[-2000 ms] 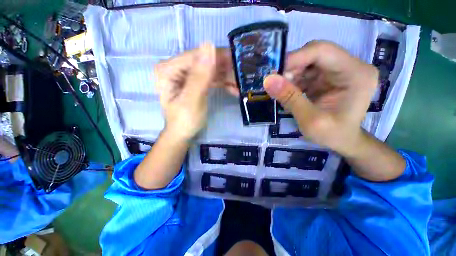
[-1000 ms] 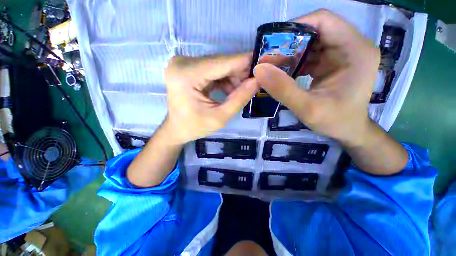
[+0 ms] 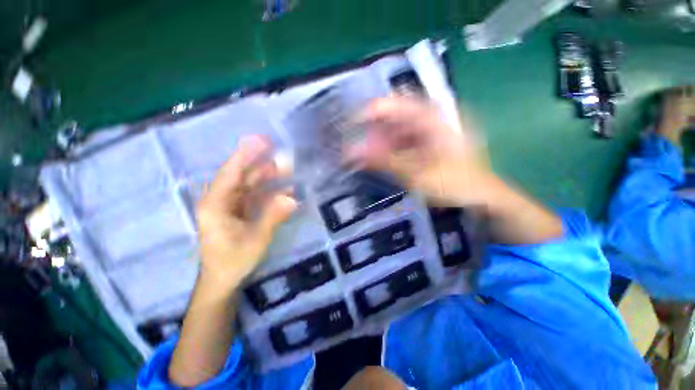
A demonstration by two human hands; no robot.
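Note:
The frame is blurred. My right hand is over the upper right of the white tray sheet. A smeared grey and dark shape at its fingertips looks like the housing with its board; its details are lost in blur. My left hand is raised over the middle of the tray, fingers apart, with nothing seen in it. Black front shells with window openings lie in the tray's near compartments. A darker shell shape beneath my right hand is partly hidden and blurred.
Blurred board assemblies lie on the green bench at the right. A pale strip lies beyond the tray's far right corner. Another person's blue sleeve and hand are at the right edge. Small parts lie at the left.
The view has swung right, showing more bench there. My hands have come apart; the left has let go of the housing. The device, clear before, is now only a smear at my right hand.

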